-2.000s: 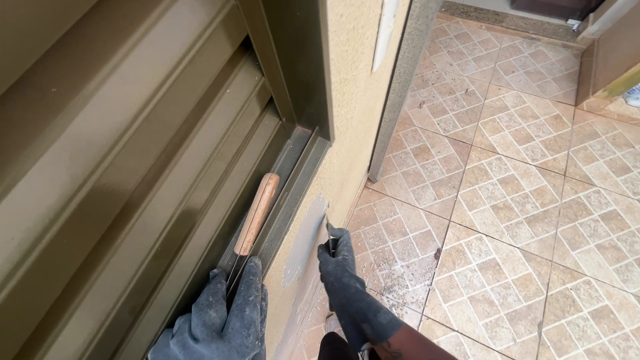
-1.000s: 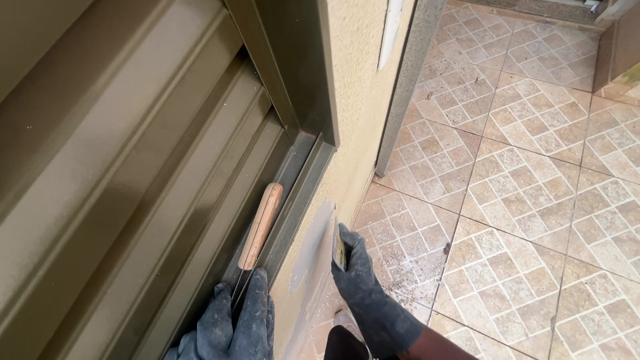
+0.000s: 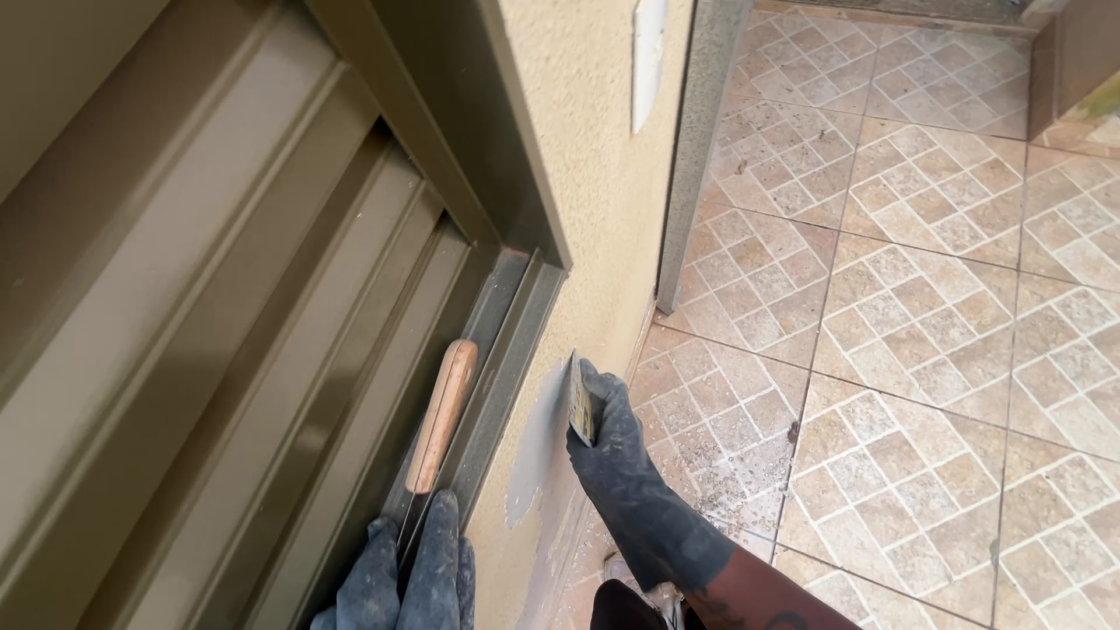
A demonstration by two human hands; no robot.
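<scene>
My right hand [image 3: 608,429], in a dark rubber glove, grips a flat scraper blade [image 3: 581,404] whose edge is at the yellow textured wall [image 3: 560,157], beside a smooth grey patch [image 3: 535,446]. In a matching glove, my left hand [image 3: 411,569] rests on the window sill track at the bottom edge of the view. A tool with a wooden handle [image 3: 442,416] lies along the track; its metal blade runs down between my left fingers. Whether those fingers grip the blade is not clear.
Brown metal louvres [image 3: 289,367] and their frame [image 3: 499,131] fill the left side. A white plate [image 3: 647,61] is on the wall above a grey stone edging [image 3: 700,157]. Debris lies on the patterned floor tiles [image 3: 884,437], and part of a shoe [image 3: 617,567] shows at the bottom.
My right hand has turned, so the face of the scraper shows more than two seconds ago. My left hand and the wooden-handled tool remain at the sill.
</scene>
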